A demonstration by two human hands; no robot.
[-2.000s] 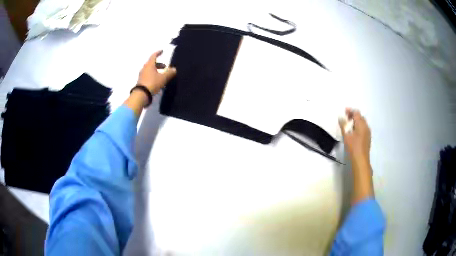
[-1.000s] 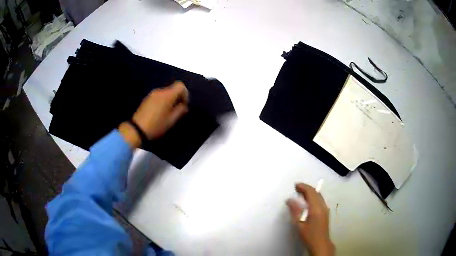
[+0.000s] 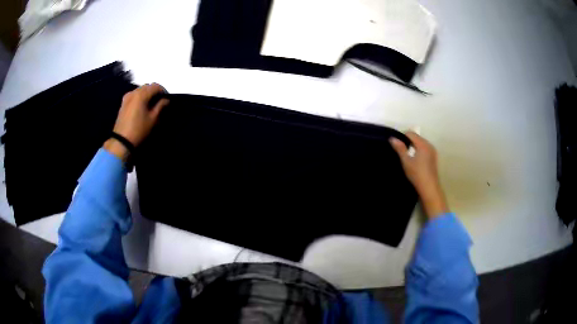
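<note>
A black front panel (image 3: 266, 171) is spread in front of me, with a folded band and pale stitch line along its far edge and a curved cut-out at its near right. My left hand (image 3: 140, 114) grips its far left corner. My right hand (image 3: 417, 158) grips its far right corner, with a bit of a slim white marker (image 3: 412, 151) showing between the fingers. The white card template (image 3: 354, 28) lies on the black pile (image 3: 228, 38) at the far side, partly cut off by the top edge of the picture.
A stack of black panels (image 3: 57, 145) with uneven edges lies at the left. Dark bundles (image 3: 566, 152) lie at the right table edge. Pale cloth (image 3: 44, 16) is at the far left. The white table (image 3: 500, 221) has a yellow-brown stain at the right.
My left hand has brought a single panel from the left stack to the front of me. My right hand has taken hold of its right end. The view has shifted, so the template sits higher.
</note>
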